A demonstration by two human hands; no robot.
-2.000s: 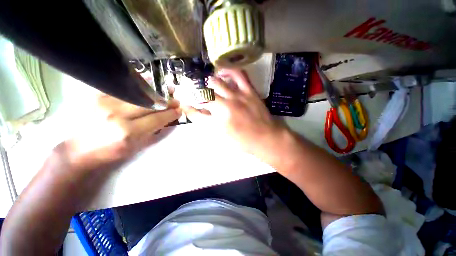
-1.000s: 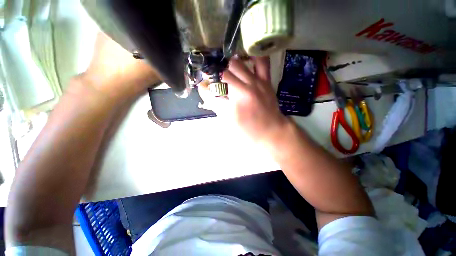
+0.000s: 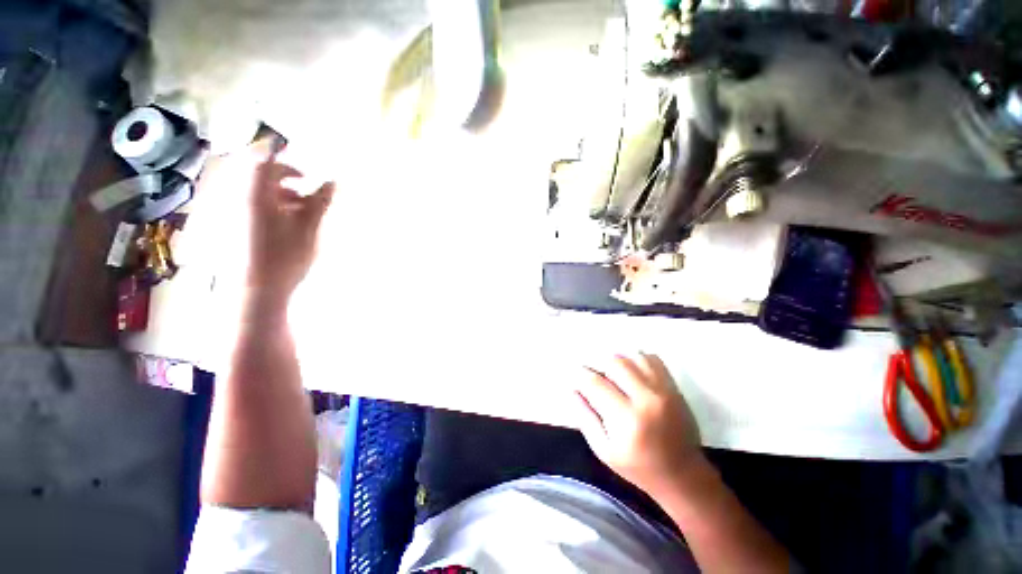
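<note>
My left hand is stretched to the far left of the table, thumb apart from the fingers. Its fingertips meet a small dark thing in strong glare; whether they grip it is unclear. My right hand lies flat at the table's front edge, empty, fingers slightly spread. The sewing machine head stands at the right. Pale fabric, washed out, lies right of the needle area, touched by neither hand. The dark slide plate shows left of the needle area.
A black smartphone lies under the machine arm. Red-handled scissors and yellow-green handles lie right of it. A white roll, small brass-coloured items and a red item are far left. A blue basket stands below the table edge.
The view has shifted left and back. Both hands have left the needle area: my left hand reached far left, my right hand drew back to the front edge and opened. More fabric shows beside the needle.
</note>
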